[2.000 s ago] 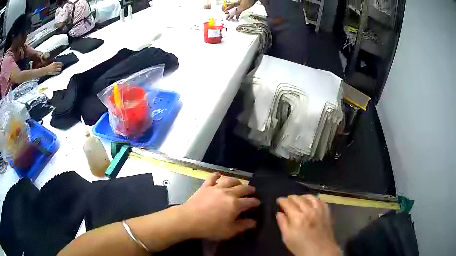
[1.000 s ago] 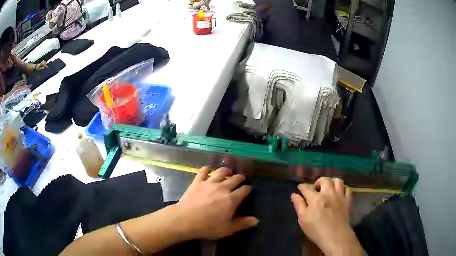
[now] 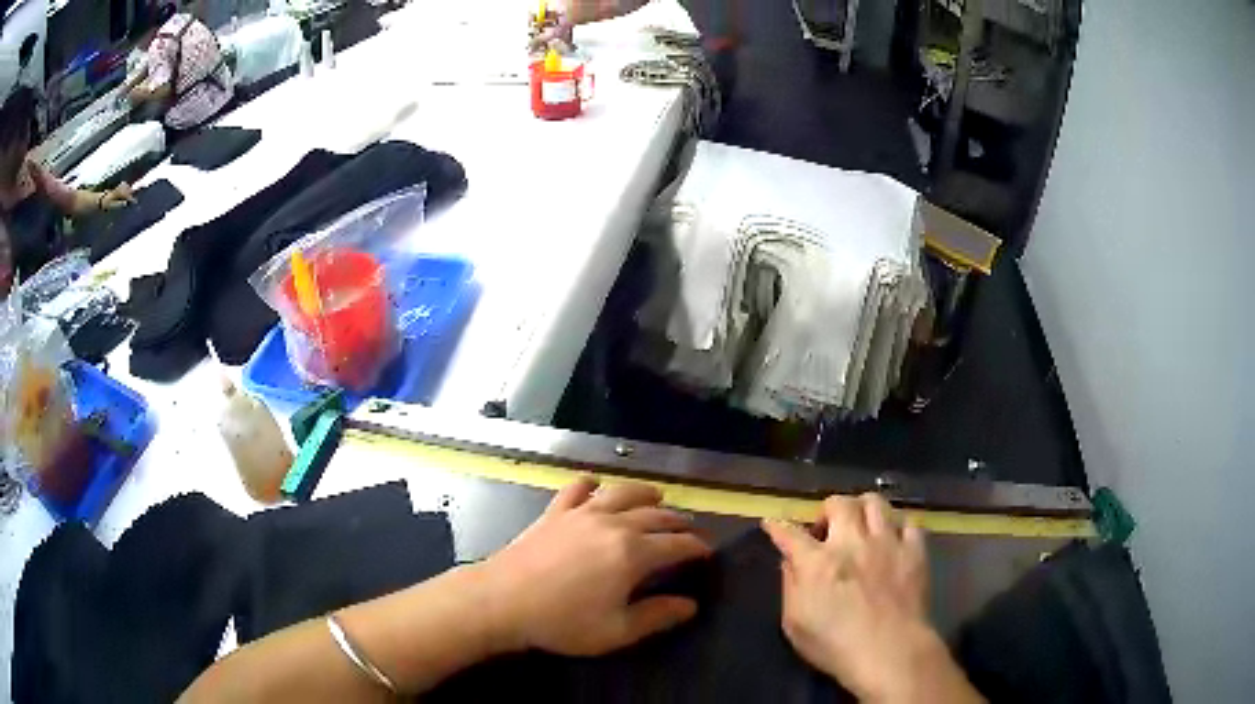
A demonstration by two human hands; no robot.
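Note:
A black panel (image 3: 730, 605) lies under both hands on the grey machine bed, its upper edge just below the yellow strip (image 3: 688, 498). My left hand (image 3: 592, 567) lies spread on the panel's left part, fingertips at the strip. My right hand (image 3: 860, 585) has its thumb and fingers at the panel's upper edge and seems to pinch it; the thumb's grip is partly hidden. The long steel bar (image 3: 578, 447) lies flat behind the strip, with green end brackets (image 3: 314, 454) at both ends. The panel's lower part is cut off by the frame.
Waiting black panels (image 3: 344, 543) lie at left. More black pieces (image 3: 1074, 633) lie at right. A glue bottle (image 3: 255, 443), blue tray (image 3: 441, 296) and bagged red pot (image 3: 344, 323) stand beyond the bar. Pale panels (image 3: 812, 206) hang ahead. People work along the white table (image 3: 551, 206).
The bar tilted up, showing its green frame, then swung back down flat. The panel's upper edge, earlier reaching over the strip, now lies below it. My right hand moved right, then slightly back left.

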